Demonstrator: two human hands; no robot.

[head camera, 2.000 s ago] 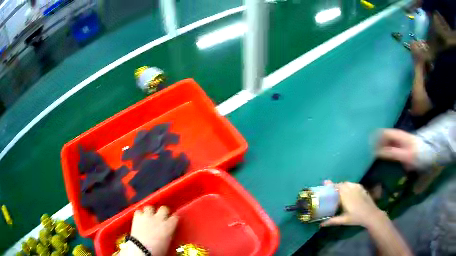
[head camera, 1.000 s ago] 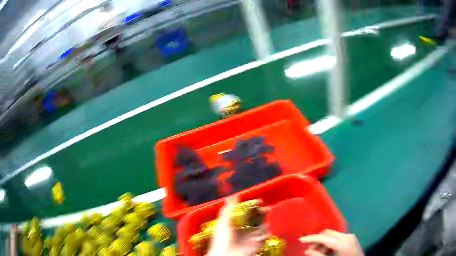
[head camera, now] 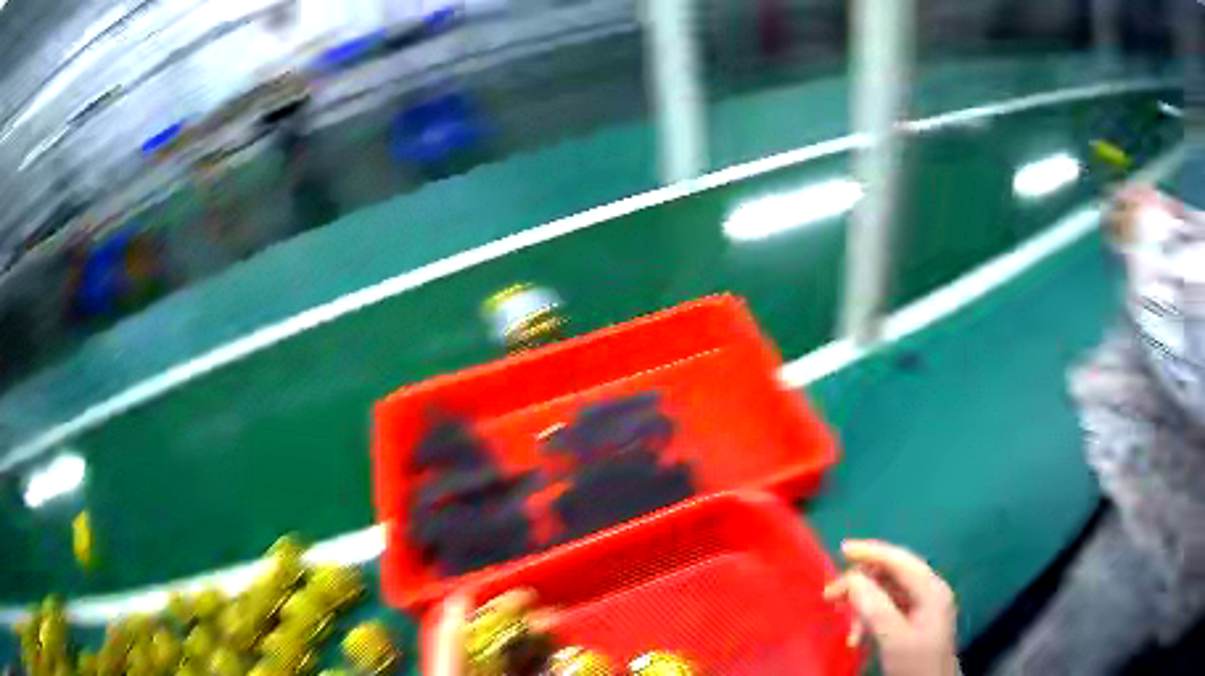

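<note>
The red perforated basket (head camera: 740, 581) is nearest me, with several gold ball heads (head camera: 657, 663) at its lower edge. My left hand (head camera: 453, 641), blurred and cut off by the bottom edge, holds a gold head (head camera: 500, 629) with a dark patch, over the basket's left side. My right hand (head camera: 905, 608) is at the basket's right rim, its fingers bent and apart, with nothing visible in it. Behind, the red tray (head camera: 753, 409) holds black foam liners (head camera: 621, 456) in overlapping piles.
A pile of gold heads (head camera: 284, 614) lies left of the basket. A white-and-gold part (head camera: 525, 317) is on the green belt (head camera: 291, 436) behind the tray. A white post (head camera: 875, 172) stands behind. A person's grey sleeve (head camera: 1143, 396) and hand (head camera: 1147, 211) are at right.
The view swung left, then shifted slightly back. My left hand went from the basket to a gold head and moved towards the left rim. The other person's hand is now further back.
</note>
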